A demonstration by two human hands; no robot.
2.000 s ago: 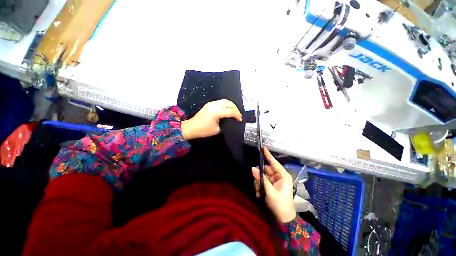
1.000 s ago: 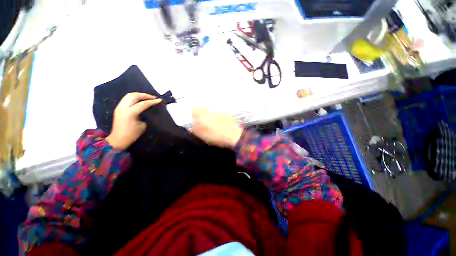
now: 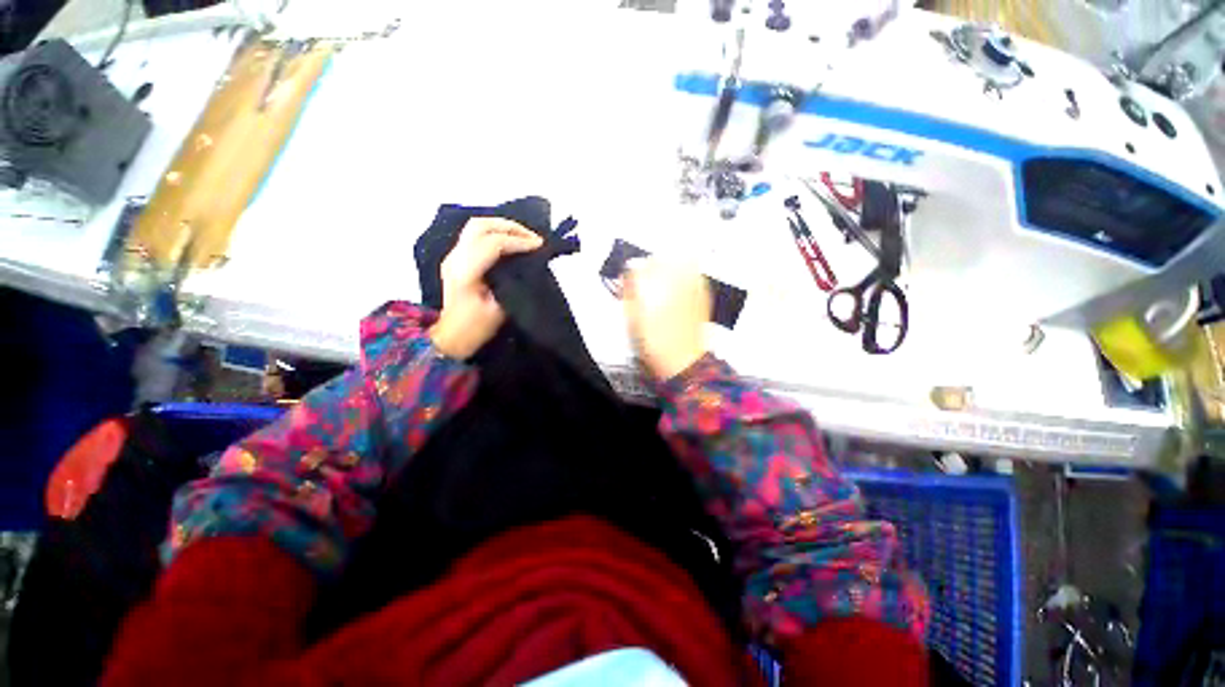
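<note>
My left hand (image 3: 476, 285) grips the black garment piece (image 3: 540, 320) near its top end, over the table's front edge. A short dark tab (image 3: 563, 240) sticks out beside its fingertips. The cloth runs down onto my lap. My right hand (image 3: 668, 317), blurred, holds a small black strip (image 3: 726, 303) just right of the garment piece, not touching the tab. The strip shows on both sides of the hand; its middle is hidden.
The white sewing machine (image 3: 978, 175) stands at the right. Scissors (image 3: 883, 318) and red snips (image 3: 810, 247) lie beside it. A wooden strip (image 3: 222, 161) and grey device (image 3: 67, 128) are at left. A blue crate (image 3: 957, 552) is below the table at right.
My right hand has let go of the scissors, which now lie by the snips. It has taken the black strip from the right of the table and brought it near the garment piece.
</note>
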